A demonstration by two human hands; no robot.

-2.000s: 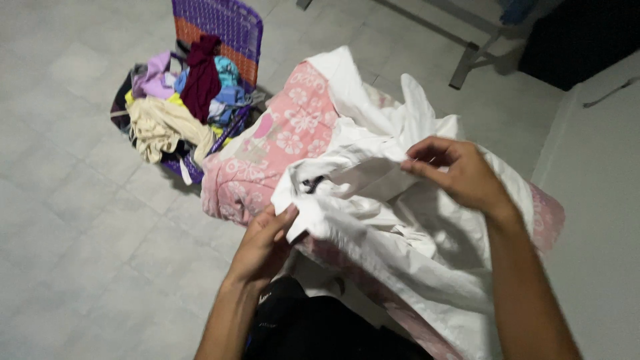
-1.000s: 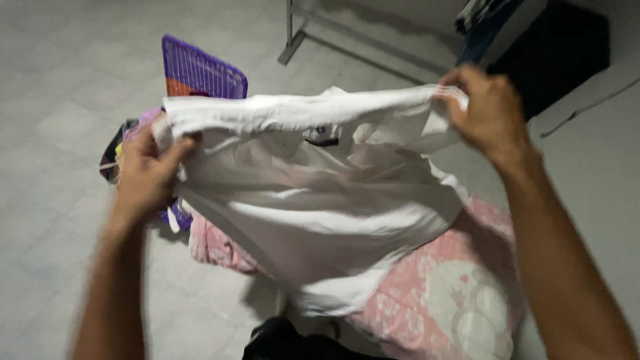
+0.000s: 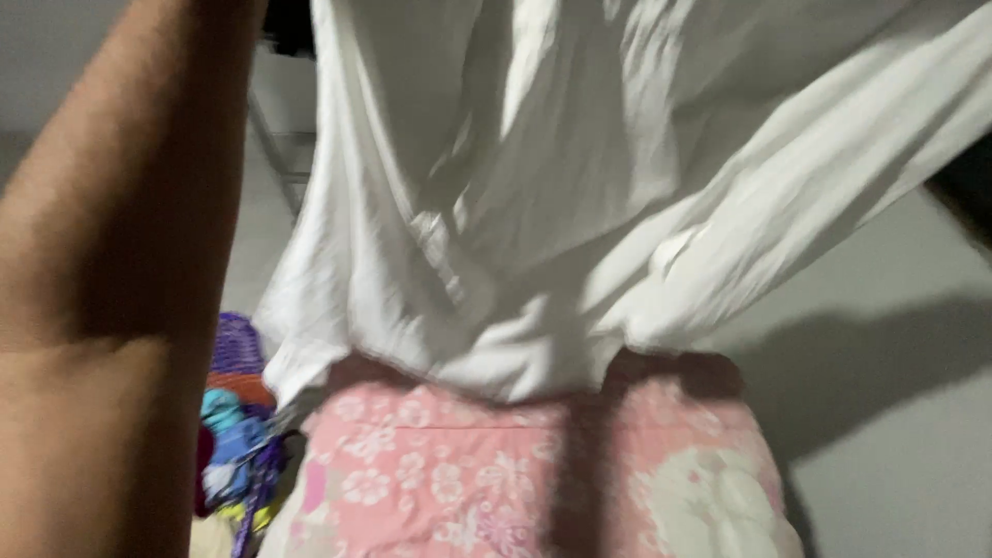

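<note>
A white cloth garment (image 3: 496, 232) hangs spread out in front of me, its upper part cut off by the top edge of the view. Its lower folds meet the far part of a surface covered with pink floral fabric (image 3: 465, 473). My left forearm rises along the left side, large and close, and its hand is beyond the frame. My right hand is also outside the view. What either hand holds cannot be seen.
At the lower left, partly behind my arm, are a purple and orange woven basket (image 3: 236, 345) and a heap of coloured clothes (image 3: 232, 449). A metal frame (image 3: 275, 151) stands behind the garment. A pale wall (image 3: 891, 434) is at the right.
The white garment, held between both hands a second ago, has been raised and now hangs high before me. Both hands have gone out of view. The view has shifted strongly.
</note>
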